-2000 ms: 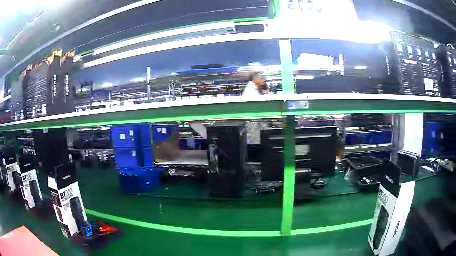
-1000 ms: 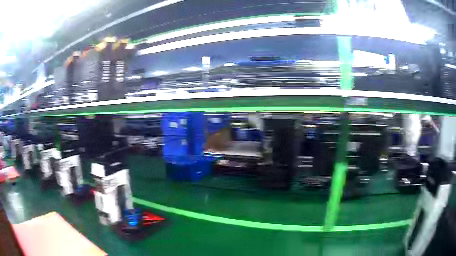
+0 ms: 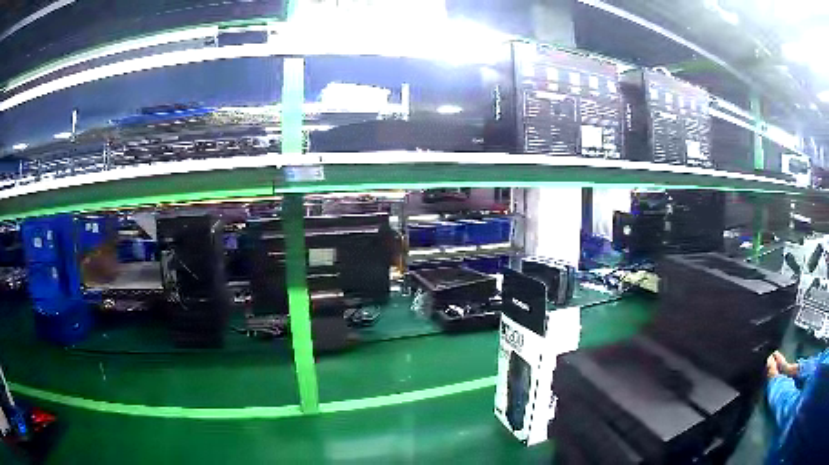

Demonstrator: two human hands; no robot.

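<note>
A white printed carton (image 3: 527,377) stands upright on the green bench, right of centre, with a black device picture on its front and its black top flap raised. Stacked matt black foam blocks (image 3: 641,386) stand just right of it, with more black blocks (image 3: 723,286) behind them. Neither of my hands is in view. The hands and blue sleeve at the right edge look like another person's.
A green-and-white shelf (image 3: 409,173) crosses above the bench, with a green post (image 3: 298,309) left of centre. Black printed cartons (image 3: 573,109) stand on it. Blue bins (image 3: 54,272) and black equipment (image 3: 323,263) are beyond. Another person's sleeve (image 3: 800,409) is at right.
The view has swung right. The white carton and black foam blocks are now nearer the middle, the row of cartons at left has left view, and another person's hands show at right.
</note>
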